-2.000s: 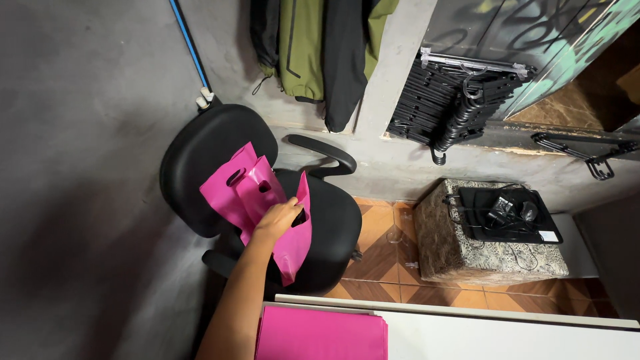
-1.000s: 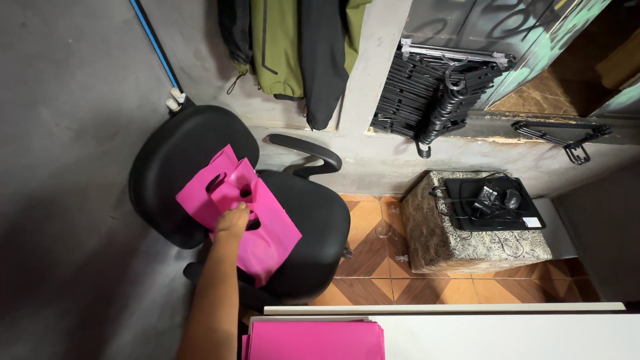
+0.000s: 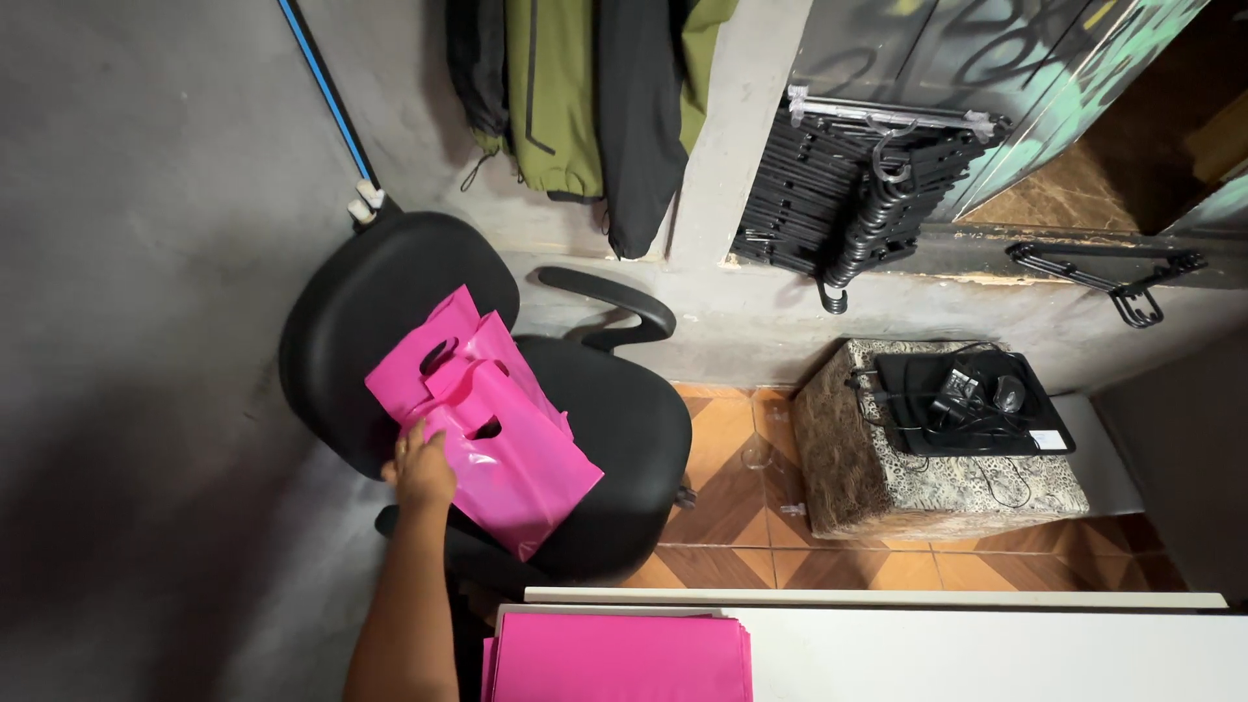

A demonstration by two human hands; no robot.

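Observation:
Several pink plastic bags with cut-out handles (image 3: pixel 517 468) lie overlapping on the black office chair (image 3: pixel 624 429), across its seat and against its backrest. At the left edge of the top bag is my left hand (image 3: pixel 422 470), its fingers a little apart and touching or very near the plastic; no firm grip shows. A flat stack of pink plastic bags (image 3: pixel 624 658) rests on the white table (image 3: pixel 975 653) at the bottom of the view. My right hand is out of view.
A patterned pouf (image 3: pixel 848 468) holds a black laptop-like device (image 3: pixel 907 390) with cables and a mouse. Black hangers (image 3: pixel 858 195) hang on the wall, near green and black jackets (image 3: pixel 561 97). The chair's armrest (image 3: pixel 624 302) sticks out. A blue-striped pole (image 3: pixel 327 93) leans behind the chair.
My left hand has moved from the handle area of the bags to the left edge of the top one. The bags have shifted and lie flatter across the chair.

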